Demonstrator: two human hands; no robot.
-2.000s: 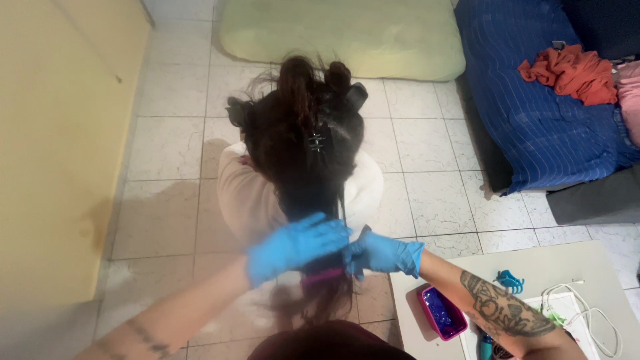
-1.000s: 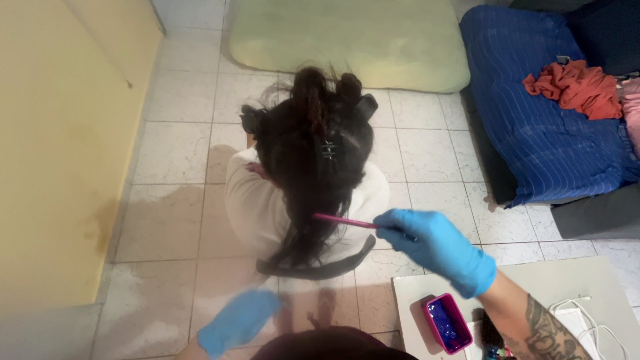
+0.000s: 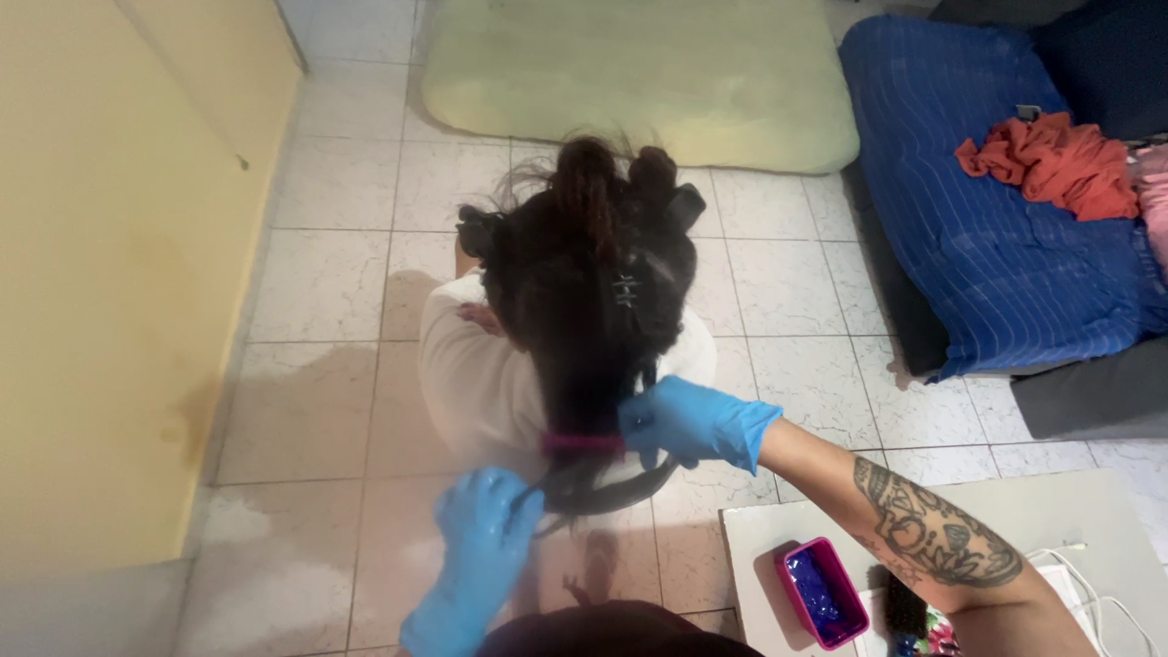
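A seated person in a white top (image 3: 474, 365), seen from above and behind, has dark hair (image 3: 566, 301) with sections pinned up by black clips (image 3: 686, 208). Lower down, a long section hangs loose over the back. My right hand (image 3: 689, 424), in a blue glove, grips a pink comb (image 3: 584, 444) that lies across this hanging hair. At lower left is my left hand (image 3: 488, 520), also gloved in blue, its fingers curled beside the hair ends; a thin dark strand seems to be between them, though blur hides the detail.
On the pale table (image 3: 753, 529) at lower right stand a pink tray (image 3: 826, 593) holding a blue substance, a dark brush (image 3: 903, 602) and a white cable (image 3: 1100, 598). A sofa with a blue cover (image 3: 1004, 274) is at right, a green mattress (image 3: 639, 82) ahead, a yellow wall (image 3: 119, 274) at left.
One second ago the comb pointed left into the hair from my right hand; now it lies across the hanging section lower down. My left hand has moved up and right, to the hair ends.
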